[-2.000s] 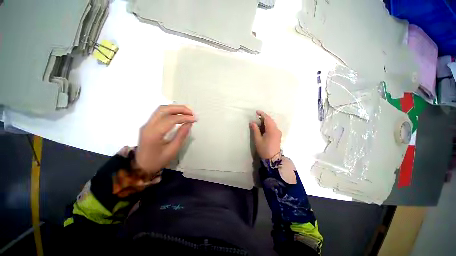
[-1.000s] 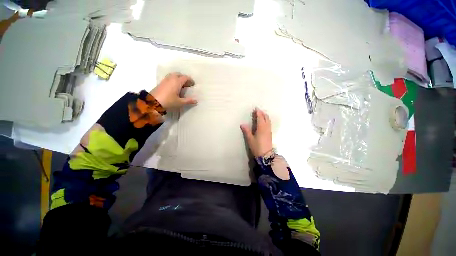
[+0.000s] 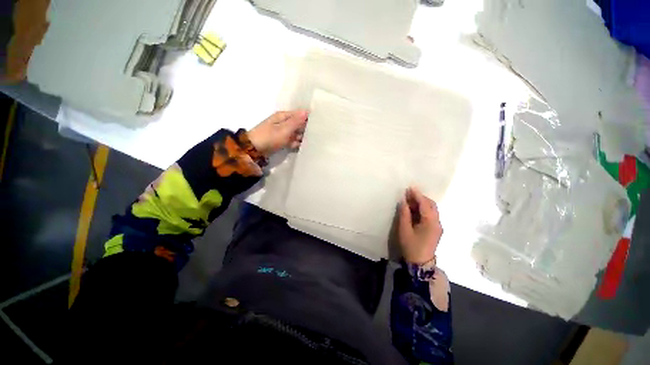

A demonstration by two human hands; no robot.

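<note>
A pale grey-beige rectangular panel (image 3: 356,164) lies in front of me on a wider pale sheet (image 3: 445,117) at the table's near edge. My left hand (image 3: 280,133) is at the panel's upper left edge, with its fingertips touching that edge. My right hand (image 3: 419,221) is at the lower right edge, with its fingers bent against the side. Both hands are bare. I cannot tell whether either hand grips the panel or only rests against it.
Stacked notched pieces (image 3: 100,53) lie left, beside a yellow-black clip (image 3: 210,48). More cut panels (image 3: 349,21) lie beyond. A pen (image 3: 502,139), clear plastic (image 3: 538,171) on a right-hand stack, a tape roll (image 3: 616,214) and a red-white-green sheet (image 3: 614,269) are at right.
My left hand has moved from on top of the panel to its left edge. The upper panel now sits turned relative to the sheet beneath. The view has shifted.
</note>
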